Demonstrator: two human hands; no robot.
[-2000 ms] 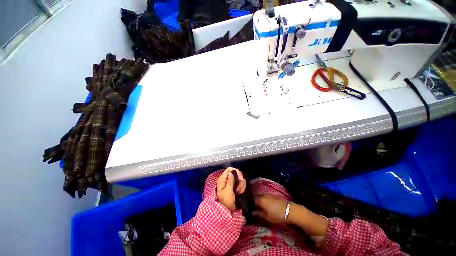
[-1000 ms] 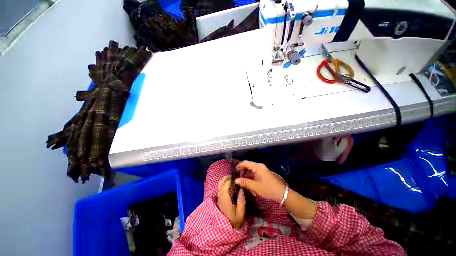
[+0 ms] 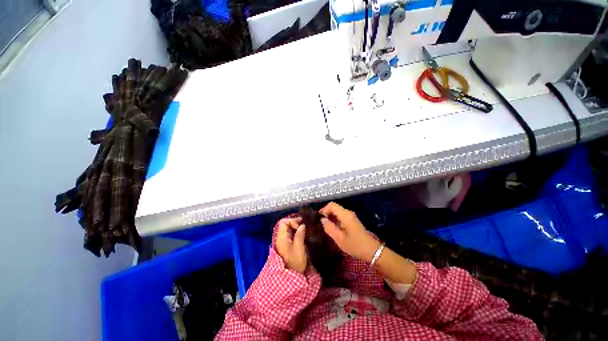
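Note:
My left hand [image 3: 292, 244] and my right hand [image 3: 347, 231] are close together in front of my chest, just below the table's front edge. Both hold a dark brown fabric strip [image 3: 312, 226] between them, with my left fingers on its left side and my right fingers at its upper right. The strip's lower part hangs dark against the checked smock, and its exact shape cannot be told. A thick bundle of dark plaid strips [image 3: 125, 153] lies over the table's left edge, partly on a bright blue sheet [image 3: 162, 141].
A white sewing machine [image 3: 427, 26] stands on the table [image 3: 233, 133]. Red and yellow scissors [image 3: 441, 85] lie on its bed. Black straps [image 3: 510, 110] cross the right edge. A blue bin [image 3: 133, 293] with dark pieces is lower left; blue plastic [image 3: 527, 233] is at right.
My right hand has risen from low beside the strip to its upper end. My left hand has turned, its fingertips now pinching the strip. The view has shifted slightly.

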